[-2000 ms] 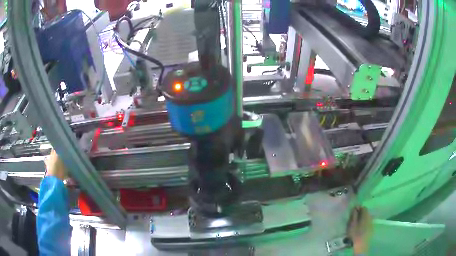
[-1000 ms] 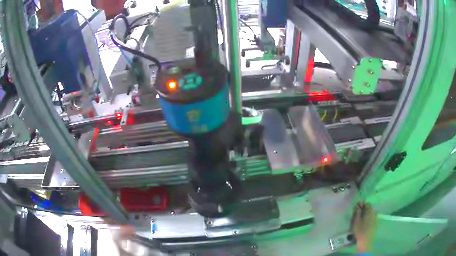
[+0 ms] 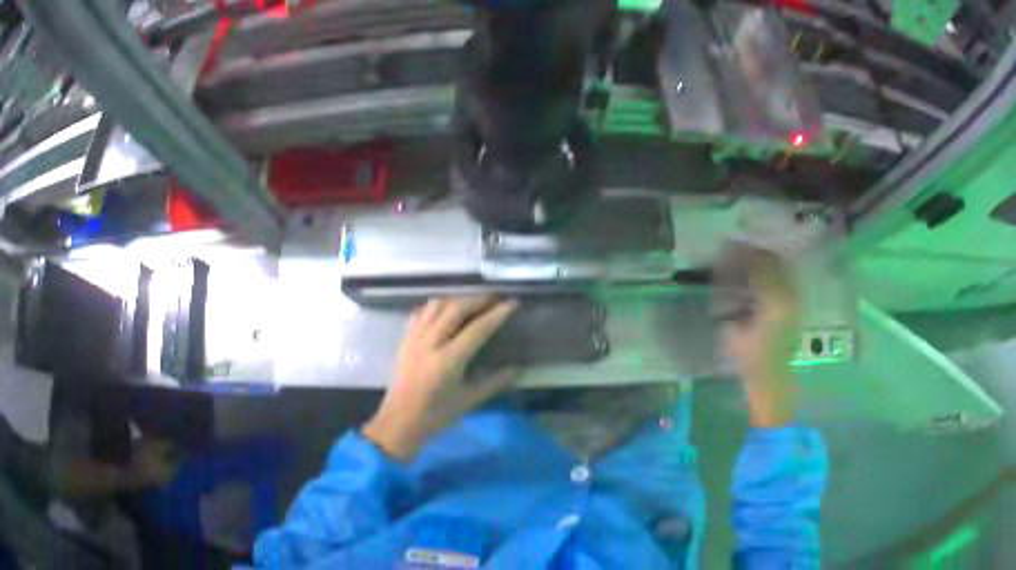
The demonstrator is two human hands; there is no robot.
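My left hand (image 3: 443,354) lies on the left end of a dark flat front block (image 3: 546,334), fingers spread on its top and thumb towards its near edge. My right hand (image 3: 762,323) is blurred, left of a small silver switch plate (image 3: 822,345). A dark smear shows at its fingers; whether it holds something cannot be told. A black vertical camera cylinder (image 3: 521,123) stands above the silver fixture (image 3: 521,254). A dark rectangular plate (image 3: 629,232) sits on the fixture's right side. The linear slide (image 3: 412,292) runs left-right between fixture and front block.
Red bins (image 3: 329,176) are behind the bench at left. Black upright holders (image 3: 198,317) stand on the bright left area. Slanted metal plates (image 3: 724,78) are at the upper right. Frame posts (image 3: 167,123) rise at both sides. Another person's arm (image 3: 106,473) shows at the lower left.
The view has tilted down. My left hand has moved right from the bench's left side onto the front block. My right hand has left the switch plate and moved left, blurred.
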